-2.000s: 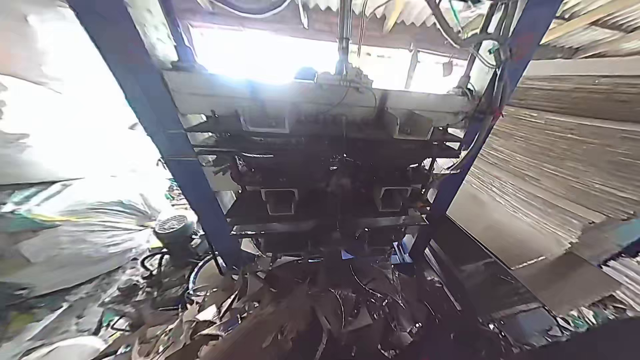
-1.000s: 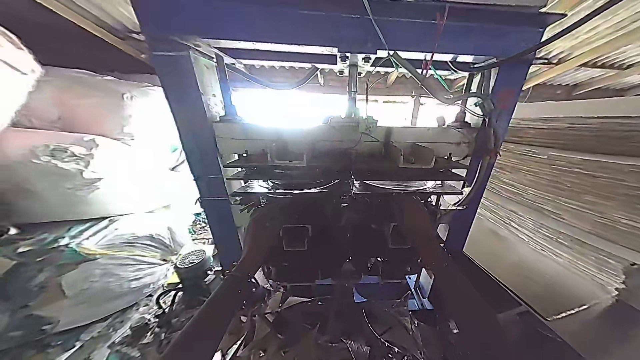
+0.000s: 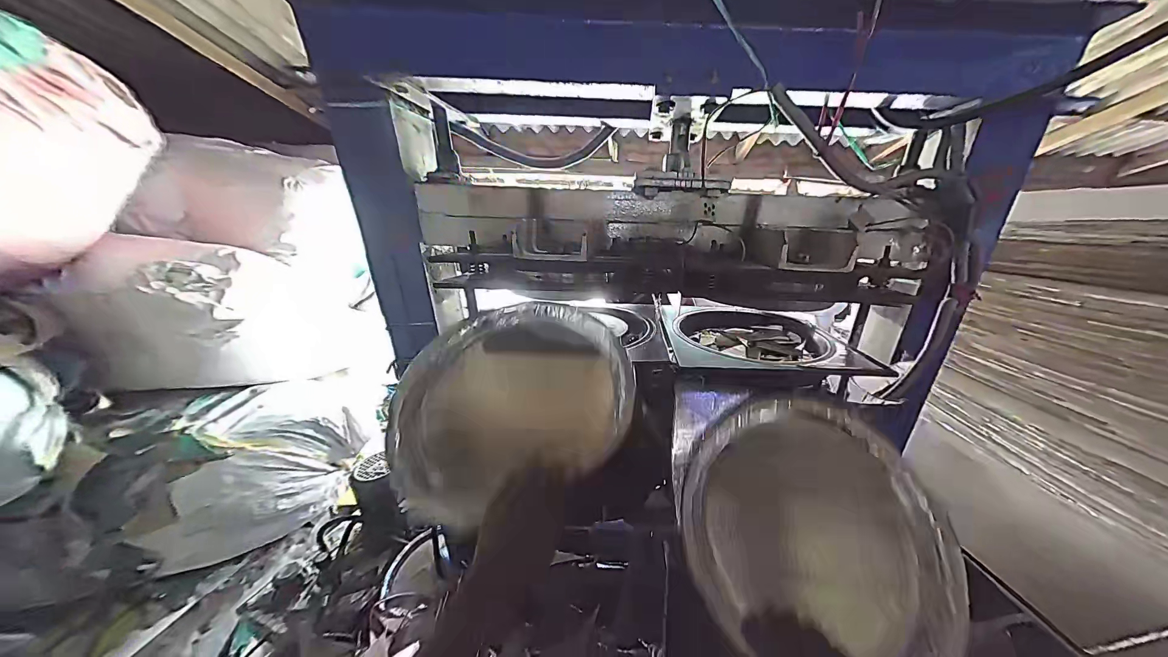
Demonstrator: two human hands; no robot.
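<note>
Two round plates with crimped rims stand tilted in front of a blue-framed press (image 3: 365, 201). My left hand (image 3: 538, 484) is at the lower edge of the left plate (image 3: 511, 401) and holds it. The right plate (image 3: 812, 511) is lower and closer, with my right hand (image 3: 785, 630), dark and blurred, gripping its bottom edge. Behind them are two round dies in the press; the right die (image 3: 757, 338) has scraps of sheet (image 3: 753, 342) inside, and the left die (image 3: 630, 324) is partly hidden by the left plate. The fingers are not clearly visible.
The press's upper platen (image 3: 675, 274) spans above the dies. Stacked sheets (image 3: 1077, 365) stand at the right. Filled sacks (image 3: 210, 301) and plastic sheeting (image 3: 265, 474) lie at the left, near a motor (image 3: 372, 470). Hoses and cables hang about the frame.
Both arms, reaching into the press one second ago, are now drawn back with a plate in each hand. The round dies now show below the upper platen.
</note>
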